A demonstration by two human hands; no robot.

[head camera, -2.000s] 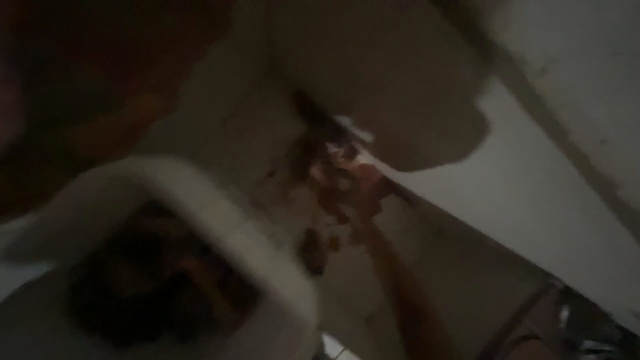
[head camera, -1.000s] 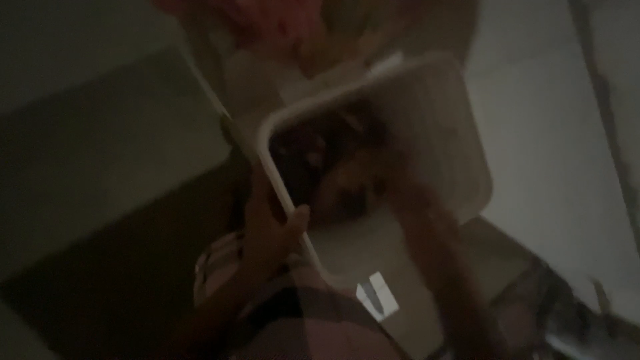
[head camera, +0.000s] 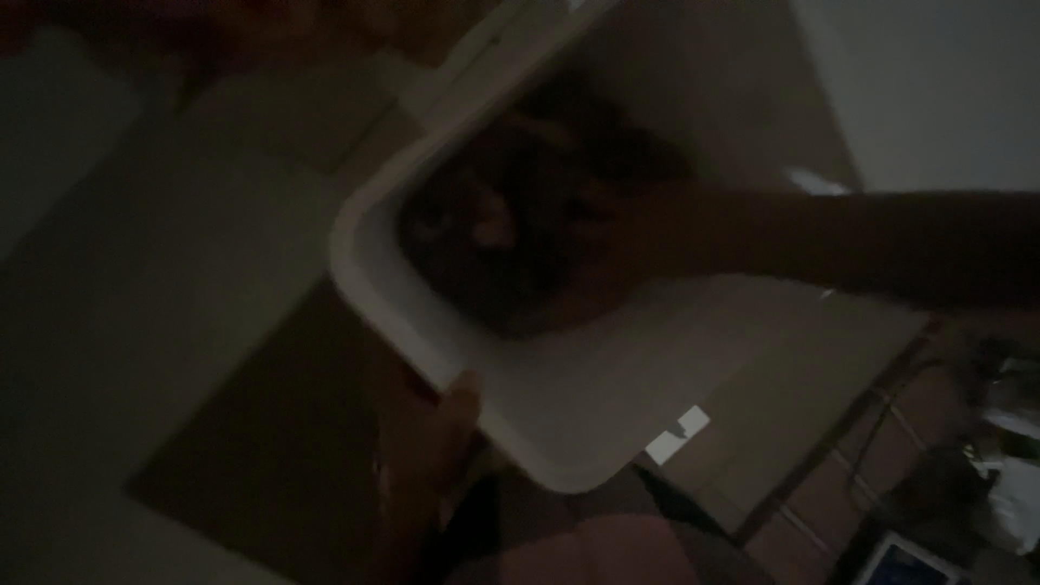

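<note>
A white plastic bin [head camera: 552, 422] is tilted in front of me, its opening toward the camera. My left hand [head camera: 426, 431] grips its near left rim, thumb over the edge. My right hand [head camera: 609, 244] reaches inside, against a dark heap of contents [head camera: 504, 219] with a few paler pieces in it. The view is too dark and blurred to tell what the heap is, or whether the right hand's fingers are closed on any of it.
Red and orange material [head camera: 268, 32] lies at the upper left. A pale panel or wall [head camera: 942, 97] stands at the upper right. At the lower right are shiny crumpled plastic [head camera: 1016, 496] and a pale-framed flat object [head camera: 910, 561]. A dark rectangular patch [head camera: 268, 455] covers the floor at left.
Two seconds ago a hand was outside the bin near reddish pieces; now my right hand is inside it. Since one second ago the bin appears nearer and more tilted. My left hand remains on its rim.
</note>
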